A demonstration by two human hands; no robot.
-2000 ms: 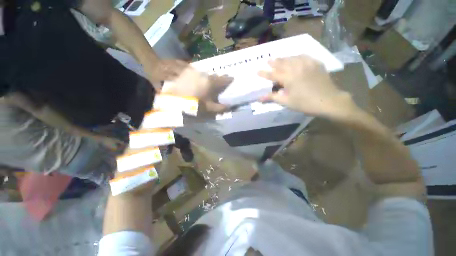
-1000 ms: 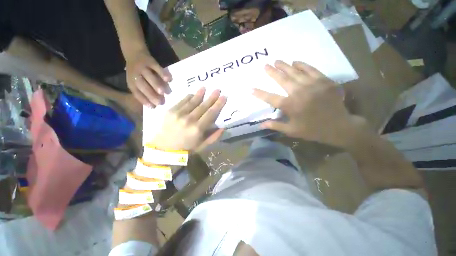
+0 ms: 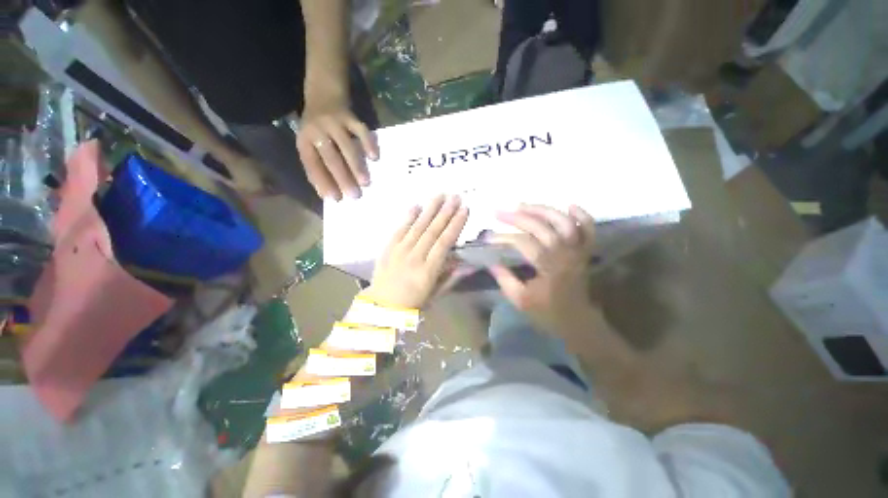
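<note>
A white retail carton (image 3: 604, 146) with black FURRION lettering on its closed end flap stands in front of me. My left hand (image 3: 423, 251) lies flat on the flap near its front edge, fingers apart, holding nothing. My right hand (image 3: 547, 255) is at the same edge, fingers bent over it and thumb below on the side; whether it grips the flap is hard to tell. A dark slot shows at the edge between my hands. Seal stickers (image 3: 341, 362), white with orange edges, sit in a row on my left forearm.
Another person's hand (image 3: 334, 146) rests on the carton's left corner. A blue plastic bin (image 3: 180, 219) and a pink-red sheet (image 3: 88, 302) are at left, with clear plastic film (image 3: 146, 428) below. Another white carton (image 3: 842, 292) is at right. Brown cardboard (image 3: 682, 302) covers the floor.
The carton's lettered end now lies lower and further right in view. My right hand has moved down to the front edge. The person seen beyond the carton has left that spot.
</note>
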